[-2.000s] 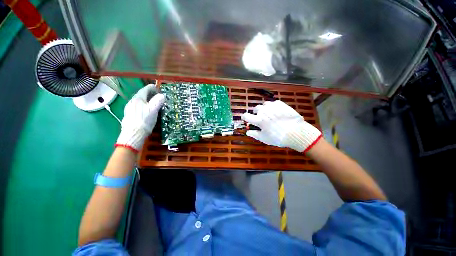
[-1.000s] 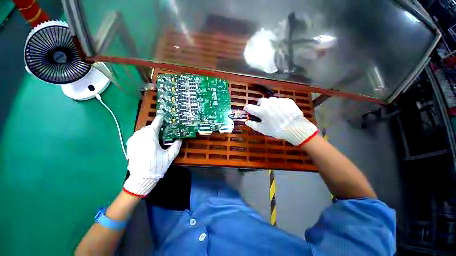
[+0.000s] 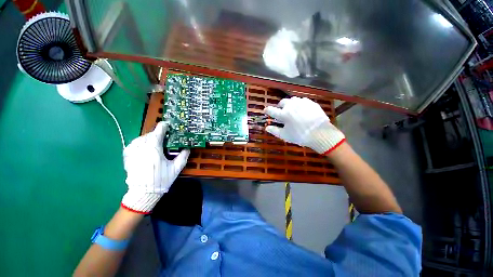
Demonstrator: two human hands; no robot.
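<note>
A green circuit board (image 3: 224, 111) lies on the orange-brown slotted grate (image 3: 243, 172), with dense silver and dark parts on its left and plainer green on its right. My left hand (image 3: 151, 165), in a white knit glove with a red cuff edge, grips the board's lower-left corner with thumb and fingers. My right hand (image 3: 302, 123), gloved alike, is right of the board, closed on small cutters (image 3: 258, 121). The cutters' jaws point left at the board's right edge; most of the handles are hidden in the glove. I cannot tell whether the jaws touch the board.
A clear hood (image 3: 373, 59) with a reddish-brown lower edge stands over the grate's far side. A dark tool (image 3: 281, 93) lies partly hidden near that edge. A white fan (image 3: 54, 51) with a cable stands on the green mat (image 3: 59, 178) at left. Dark shelving (image 3: 459, 162) is at far right.
My left hand has moved from the board's upper-left edge to its lower-left corner. The cutters remain in my right hand by the right edge. The view has shifted slightly.
</note>
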